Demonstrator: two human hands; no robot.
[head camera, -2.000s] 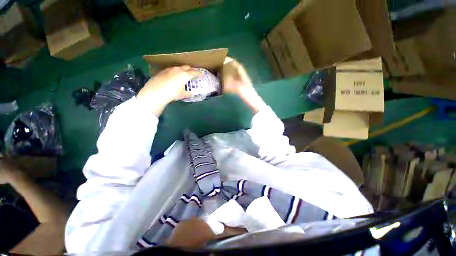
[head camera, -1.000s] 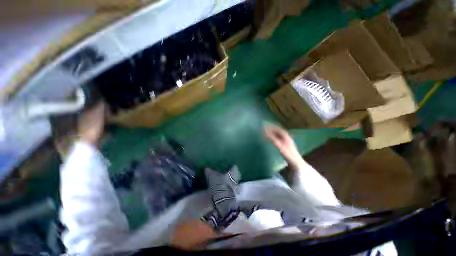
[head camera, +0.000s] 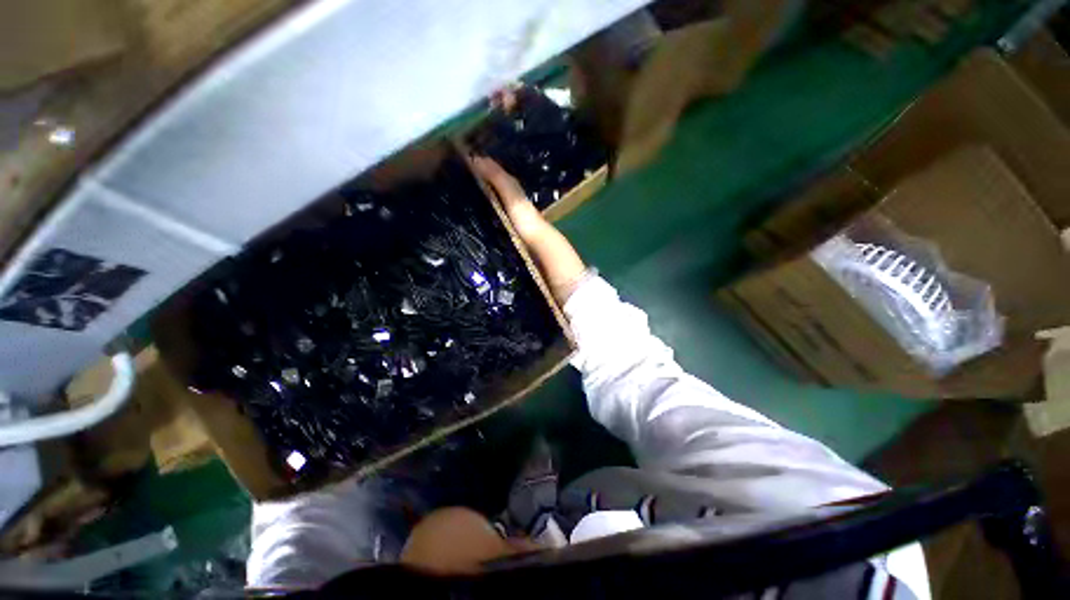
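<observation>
A large open brown carton (head camera: 535, 383) full of tangled black cables with silver tips (head camera: 352, 311) fills the middle of the view, its near edge close to my body. My right hand (head camera: 505, 193) is at the carton's far right corner and grips its right wall. My left sleeve comes up to the carton's near left side; my left hand is hidden behind the carton.
A smaller carton of black cables (head camera: 546, 147) stands beyond my right hand. A pale raised shelf (head camera: 293, 141) runs along the far left. At right, an open brown carton (head camera: 810, 311) holds a clear-bagged white-grilled unit (head camera: 909, 293). The green bench (head camera: 669, 252) lies between the cartons.
The view has swung left. The small box with the bagged unit is no longer before me. The cable carton is nearer and larger. My right hand has moved onto its wall; my left hand has gone out of sight.
</observation>
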